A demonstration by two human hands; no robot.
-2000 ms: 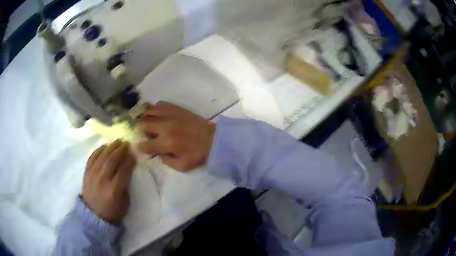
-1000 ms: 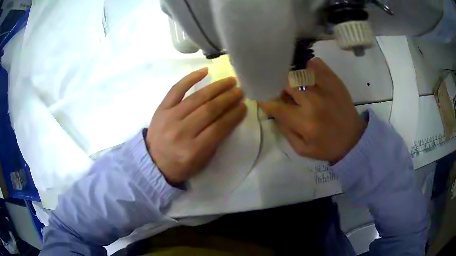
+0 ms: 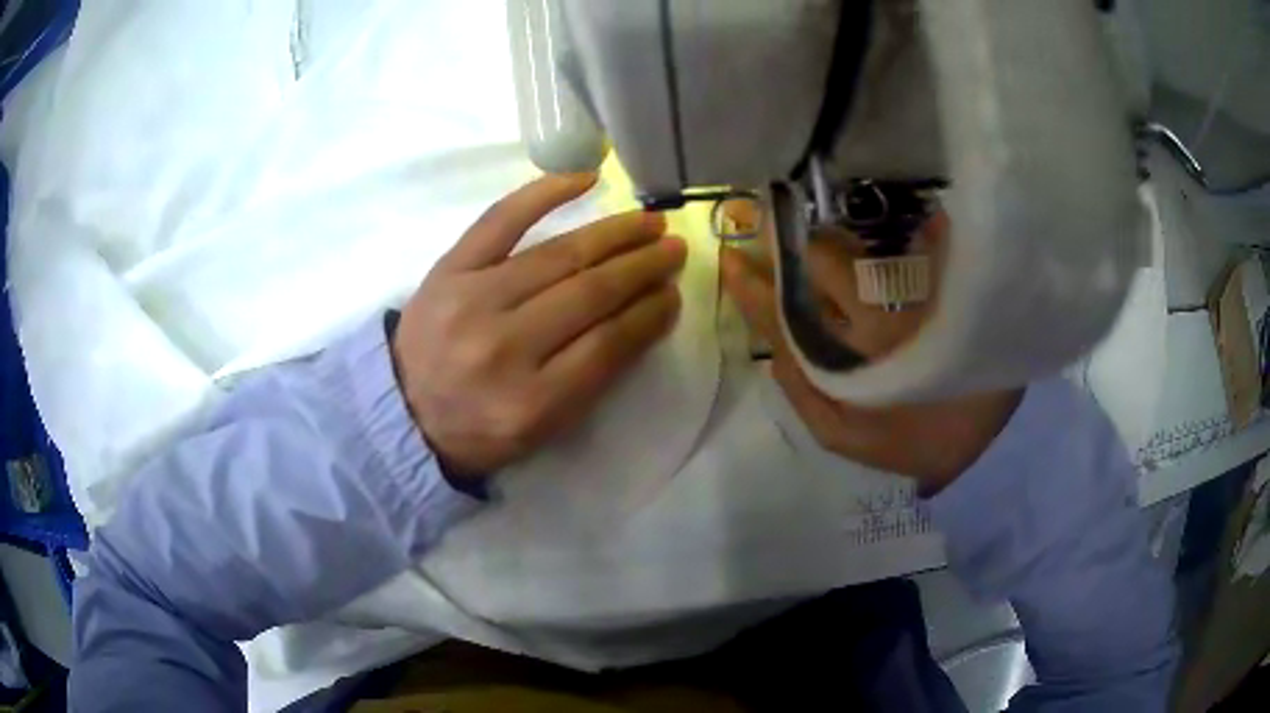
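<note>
A large white fabric panel (image 3: 279, 223) spreads over the table and drapes at the front edge. Its curved edge (image 3: 713, 418) runs down from the needle area. My left hand (image 3: 536, 327) lies flat on the fabric, fingers together and the thumb apart, fingertips by the yellow-lit sewing area. My right hand (image 3: 891, 404) is right of the curved edge, fingertips near the needle area, partly hidden behind the pale loop-shaped guard (image 3: 975, 369). Whether it grips the fabric cannot be told. The sewing machine head (image 3: 752, 84) fills the top; the presser foot is not clearly seen.
A white lamp tube (image 3: 554, 98) hangs left of the head. A ribbed cream dial (image 3: 893, 283) shows through the guard. Ruler markings (image 3: 891, 515) run along the table's front. A tan block (image 3: 1240, 334) is at the right edge. Blue plastic (image 3: 35, 418) is at the far left.
The view has shifted, and the loop-shaped guard now appears farther right, covering part of my right hand. My left hand remains flat by the lit area. More fabric shows draped at the front.
</note>
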